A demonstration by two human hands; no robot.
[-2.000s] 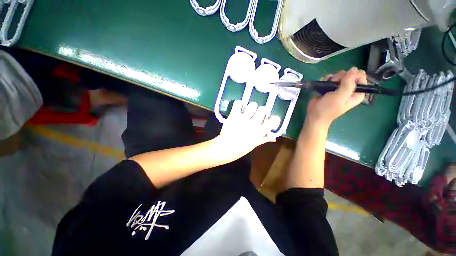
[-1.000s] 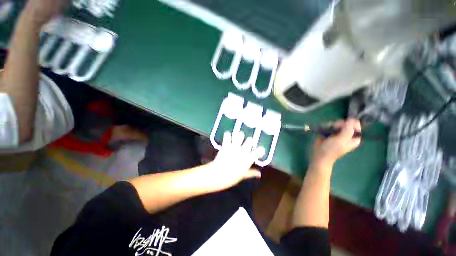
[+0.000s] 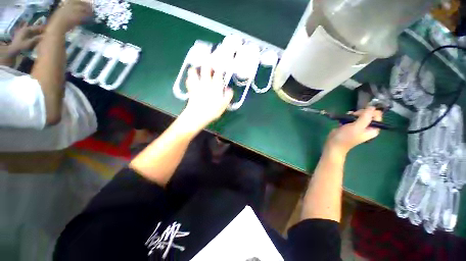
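My left hand (image 3: pixel 207 102) is on a group of white loop-shaped units (image 3: pixel 180 84), with its fingers over them; the heads are blurred and glaring. This group overlaps another group of white loop-shaped units (image 3: pixel 268 76) behind it. My right hand (image 3: pixel 355 133) holds the black soldering iron (image 3: pixel 343 118) by its handle. The thin metal tip points left, over the green bench and apart from the units. My left fingertips are partly lost in the glare.
An off-white cylinder hood (image 3: pixel 322 61) stands behind the iron. Bundled white loops (image 3: pixel 434 173) lie at the right, with a black cord (image 3: pixel 443 114) above them. At the left, a neighbour's arms (image 3: pixel 50 76) reach over more loops (image 3: pixel 105 66) and small white parts (image 3: pixel 113 12).
My left hand has moved the group of units back and left from the bench's front edge, up against the rear group. The iron tip has left the white heads and moved right.
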